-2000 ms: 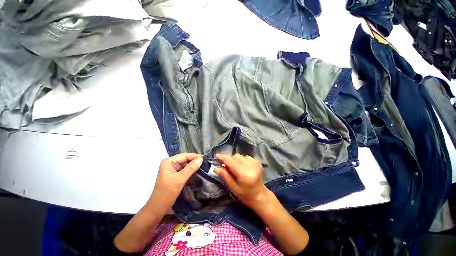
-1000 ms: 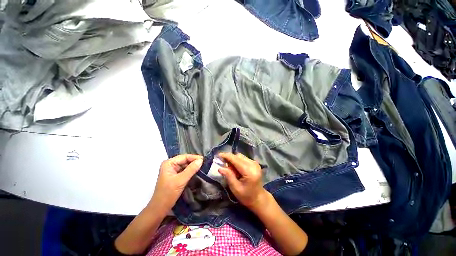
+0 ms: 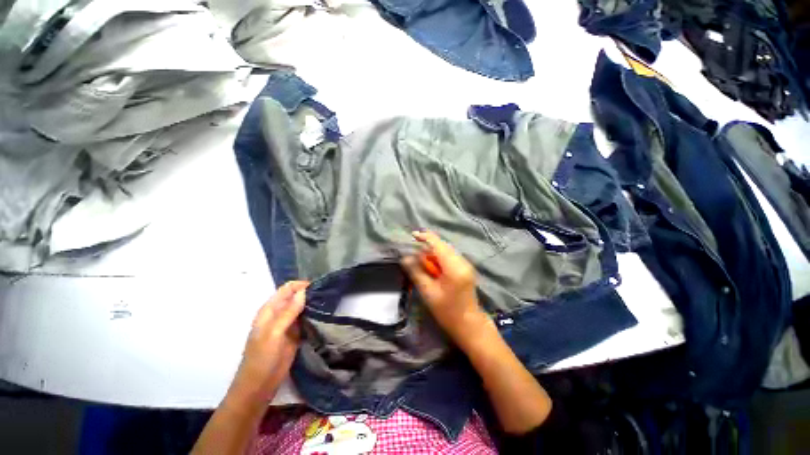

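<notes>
The denim jacket (image 3: 373,187), inside out with grey-green inner face and dark blue edges, lies on the white table in front of me. A dark-edged opening (image 3: 353,321) in it is spread near the table's front edge, with white table showing through. My left hand (image 3: 282,324) pinches the jacket at the left end of this opening. My right hand (image 3: 444,280) is at its right end, with the orange-red handle of the thread snips (image 3: 432,264) showing between its fingers. The blades cannot be made out. Whether the right fingertips also hold the cloth is unclear.
The white table (image 3: 133,347) has a curved front edge. A pale grey garment heap (image 3: 115,107) lies at the left. A dark blue denim garment (image 3: 693,204) hangs over the edge at right. Other denim (image 3: 471,35) and dark garments (image 3: 746,53) lie at the back.
My hands have moved apart and the opening between them is wider. My right hand has moved up a little, and the orange-red handle now shows. The whole view has shifted slightly.
</notes>
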